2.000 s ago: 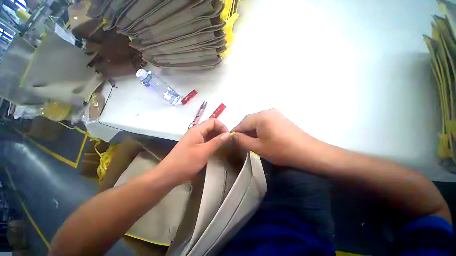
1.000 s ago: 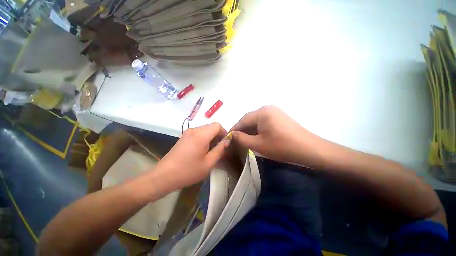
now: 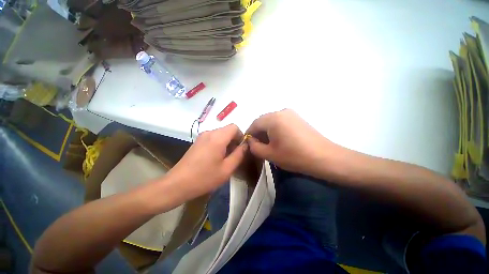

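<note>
A beige fabric bag [image 3: 247, 208] hangs in open layers below my hands, over my lap at the table's edge. My left hand [image 3: 217, 152] and my right hand [image 3: 279, 138] meet at its upper corner. The fingertips of both pinch a small yellow binding end [image 3: 246, 137] there. Fine thread at the fingertips is too small to tell. Thread snips [image 3: 207, 109] with a pinkish-red handle and black cord lie on the table just beyond my left hand.
Two red pieces [image 3: 227, 111] and a clear water bottle [image 3: 161, 75] lie beyond my hands on the white table [image 3: 348, 69]. Stacked bags [image 3: 193, 29] stand at the far left, a smaller bag stack [image 3: 469, 107] at right. An open carton [image 3: 96, 195] holding beige fabric is at lower left.
The view has shifted slightly, so the table things appear higher and further left. Both hands stay together at the corner; the fingers have moved a little.
</note>
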